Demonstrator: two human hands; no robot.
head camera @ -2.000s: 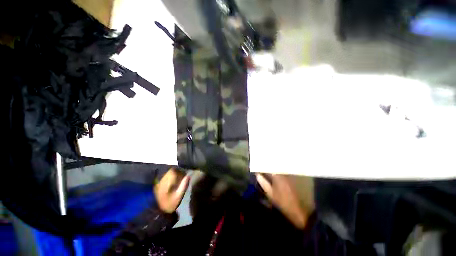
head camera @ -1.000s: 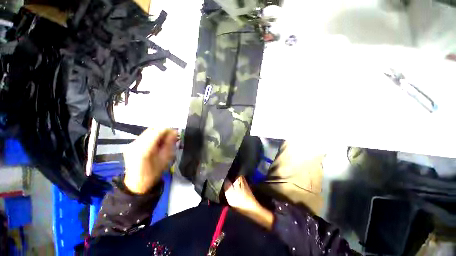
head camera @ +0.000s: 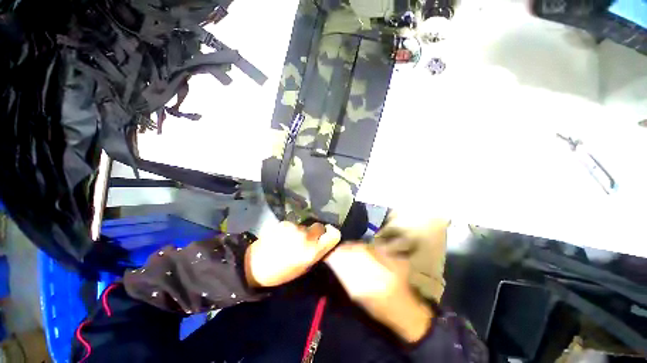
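Observation:
The camouflage panel (head camera: 330, 106) runs from under the sewing machine head (head camera: 372, 8) down over the table's front edge. A dark zipper or binding strip with a small metal piece runs along its left part. My left hand (head camera: 287, 252) and my right hand (head camera: 372, 283) meet at the panel's lower end, close to my body. The left fingers are curled on the panel's end. The right hand is blurred, its fingertips at the same end; its grip is unclear.
A strap pile (head camera: 142, 71) lies at the left and hangs over the edge. Thread snips (head camera: 590, 164) lie on the white table (head camera: 482, 149) at the right. A blue bin (head camera: 60, 305) stands at the lower left. The control panel (head camera: 628, 14) is at the top right.
My left hand has come from left of the panel to its lower end, beside my right hand. The panel's lower end hung past the table edge one second ago too. The view has shifted.

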